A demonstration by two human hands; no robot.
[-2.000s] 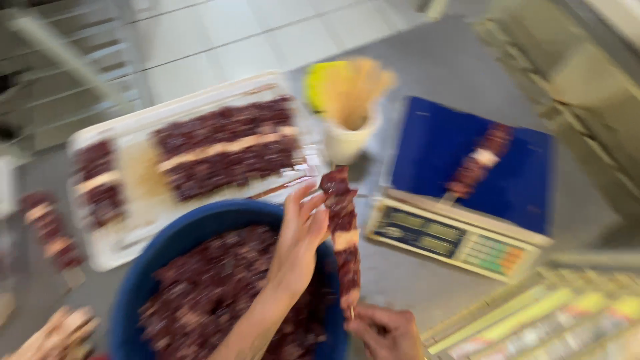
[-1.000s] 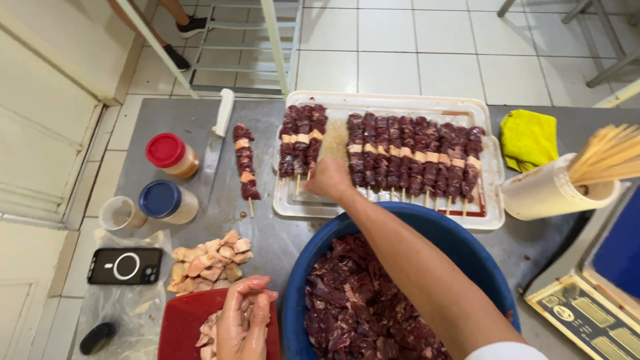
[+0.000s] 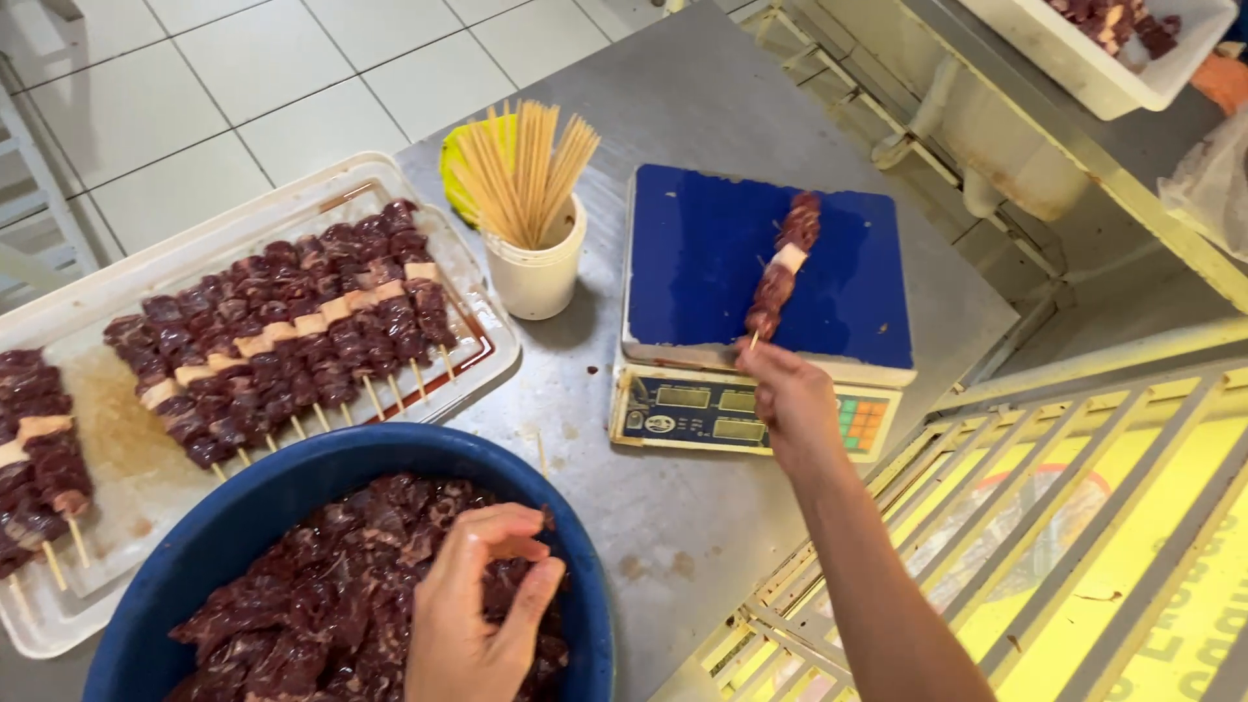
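Note:
A meat skewer (image 3: 775, 278) with one pale piece in its middle lies over the blue platform of a digital scale (image 3: 682, 263). My right hand (image 3: 790, 395) pinches the bare stick at its lower end, just above the scale's display panel. Over a blue tub (image 3: 585, 585) of dark cut meat (image 3: 322, 595) is my left hand (image 3: 487, 595), fingers curled and apart, with a small dark scrap at a fingertip. To the left, a white tray (image 3: 492, 361) bears rows of finished meat skewers (image 3: 292, 331) with pale pieces at their middles.
A white container (image 3: 536, 278) of wooden sticks (image 3: 526, 175) stands between tray and scale, with a yellow cloth (image 3: 453, 175) behind it. Slatted metal bars (image 3: 1053, 497) border the steel table (image 3: 673, 546) at right. A white bin (image 3: 1102, 68) with meat sits at upper right.
The view has swung right since one second ago. My right hand, then at the tray, is now at the scale. My left hand has moved from the red container to over the blue tub.

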